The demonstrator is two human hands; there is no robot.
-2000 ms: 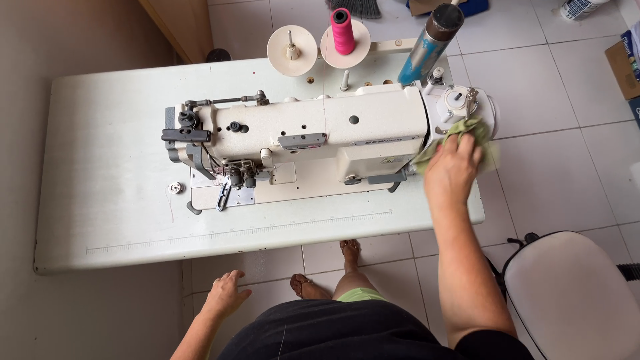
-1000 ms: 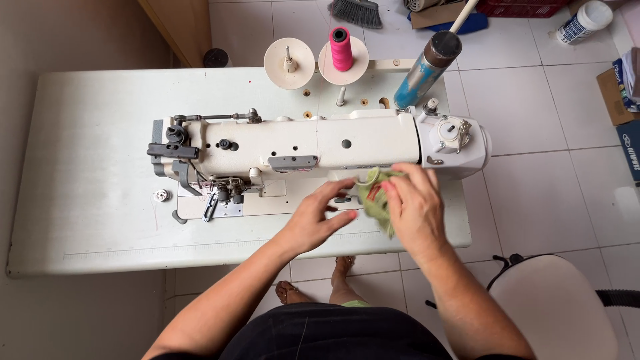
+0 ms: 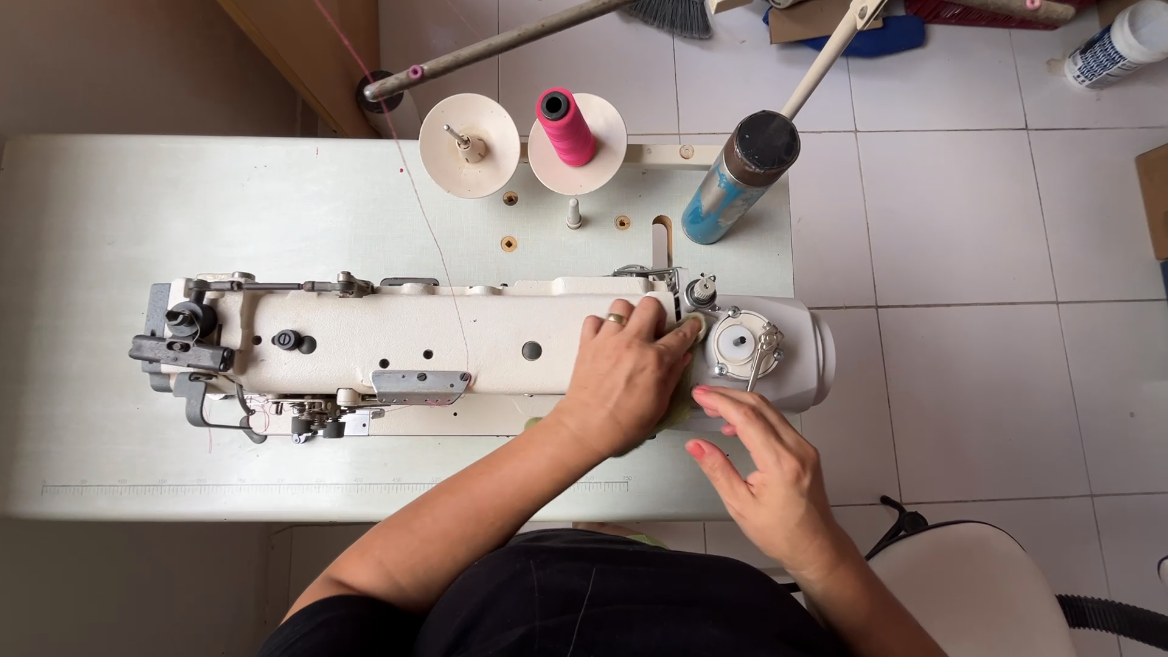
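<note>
An industrial sewing machine (image 3: 493,338) with a white head lies across a pale table (image 3: 347,219). My left hand (image 3: 630,374) presses a green cloth (image 3: 677,406) onto the right part of the head, beside the bobbin winder (image 3: 737,342); most of the cloth is hidden under the hand. Just below the winder, my right hand (image 3: 762,474) hovers with fingers apart and nothing in it. Thin pink thread runs down to the metal thread guide (image 3: 420,386) on the head's front. The needle area at the left end is partly hidden by its fittings.
Behind the head stand a pink thread cone (image 3: 568,132), an unused spool holder (image 3: 468,146) and a blue spray can (image 3: 735,182). A metal thread-stand rod (image 3: 502,46) crosses above. A pale chair (image 3: 967,593) is at the lower right, and a brush (image 3: 673,14) lies on the tiled floor.
The cloth, between both hands a second ago, is now under my left hand on the machine head. My right hand has let go of it. The view has shifted.
</note>
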